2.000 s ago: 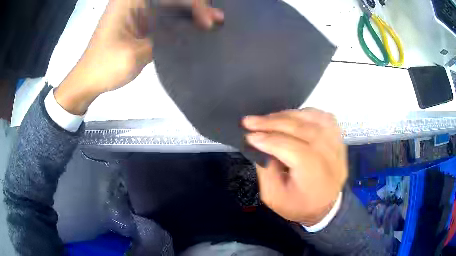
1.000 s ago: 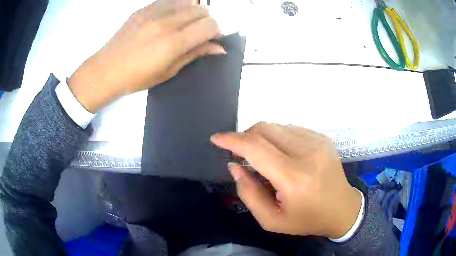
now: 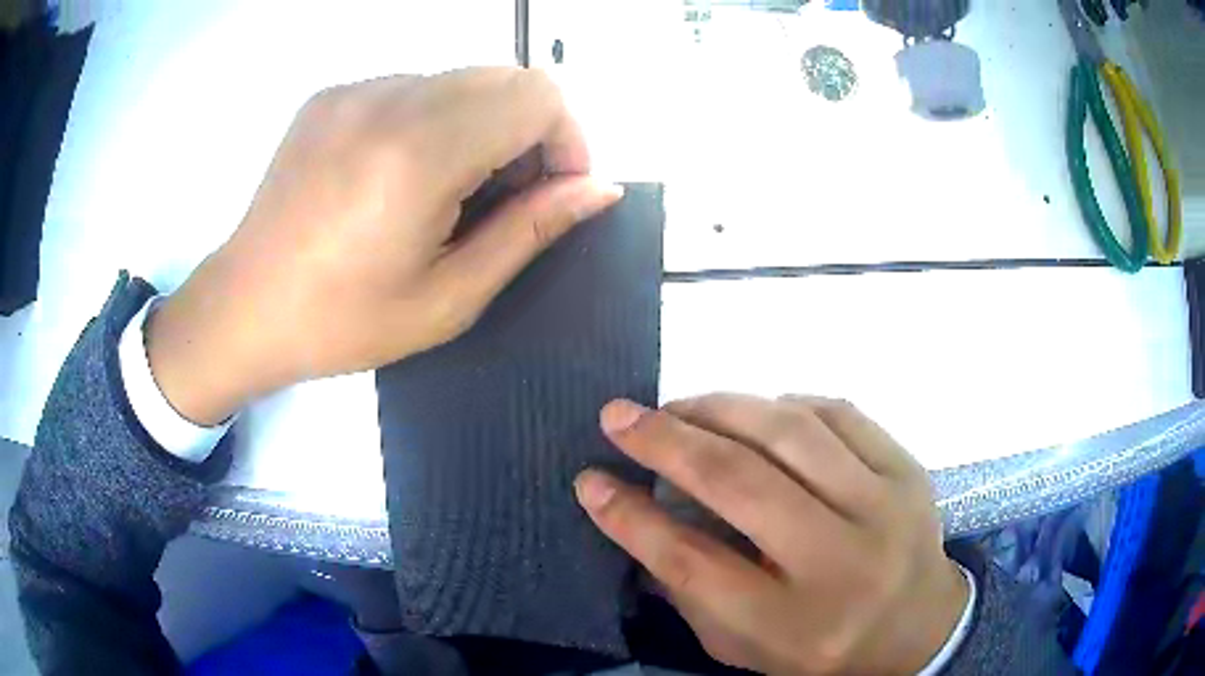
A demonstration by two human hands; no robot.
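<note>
A dark ribbed cuff piece (image 3: 515, 436), folded into a narrow rectangle, lies on the white table and hangs over its front edge. My left hand (image 3: 383, 218) pinches its far end between thumb and fingers, near the seam of the machine bed. My right hand (image 3: 793, 528) is at its right edge, with the index finger and thumb on the cloth near the table edge. The cloth under the right fingers is partly hidden.
Snips with green and yellow handles (image 3: 1121, 165) lie at the right. A black pile (image 3: 33, 159) is at the left edge. Part of the machine (image 3: 918, 16) shows at the top. A printed strip (image 3: 1057, 475) runs along the front edge. Blue crate (image 3: 1150, 568) is below right.
The cloth, first held up and spread wide, has come down onto the table as a narrow rectangle. The view has shifted, so the table and snips appear lower and the snips farther right.
</note>
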